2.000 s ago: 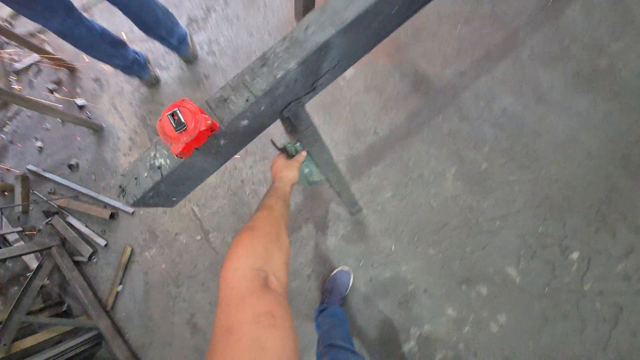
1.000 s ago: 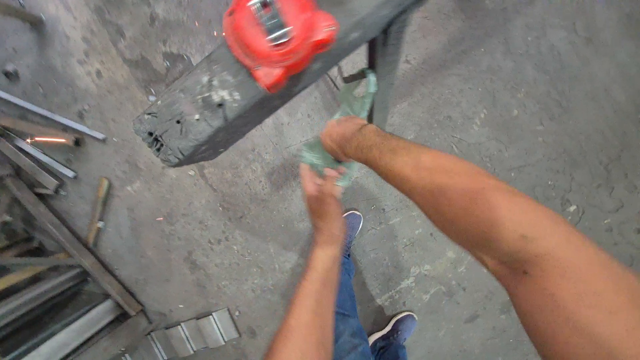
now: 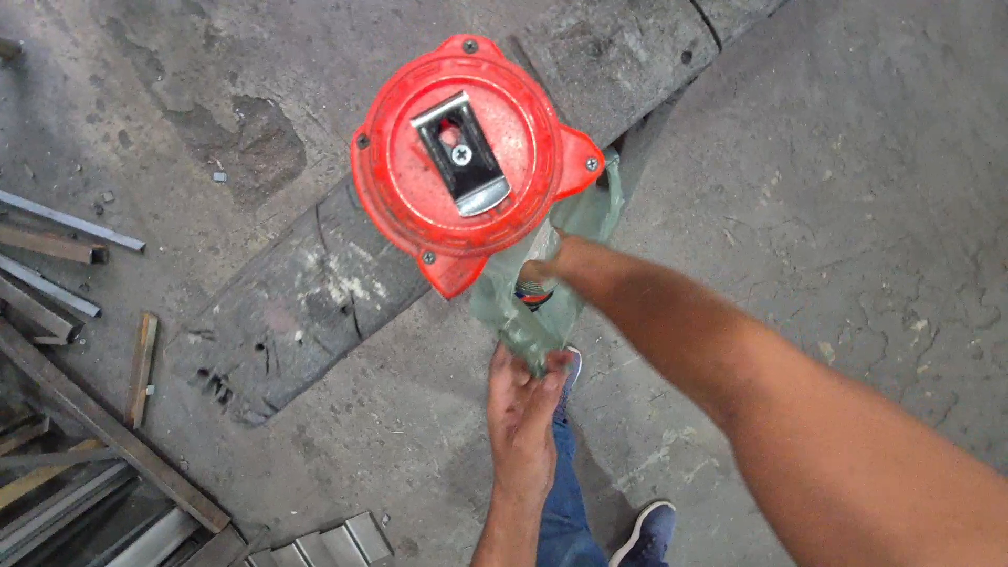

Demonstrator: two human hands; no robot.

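Note:
A thin, translucent green plastic bag [image 3: 575, 303] hangs beside a thick, worn wooden beam [image 3: 307, 291]. My left hand [image 3: 524, 394], below it, pinches the bag's lower edge between thumb and fingers. Reaching in from the right, my right hand [image 3: 543, 264] is inside the bag; its fingers are mostly hidden. Against it, a round item with orange and blue bands [image 3: 535, 296] shows partly; whether I grip it cannot be seen. A round red plastic case with a metal belt clip [image 3: 465, 157] rests on the beam and covers part of the bag.
Metal bars and square tubes [image 3: 110, 429] lie heaped on the concrete floor at lower left, with several loose pieces above. Flat metal pieces [image 3: 335, 543] sit at the bottom edge. My shoes [image 3: 650, 531] stand below the bag.
Two seconds ago only one arm was in view, its hand at the bag beside the beam. Now both hands are at the bag, one inside it. The view has moved closer to the beam.

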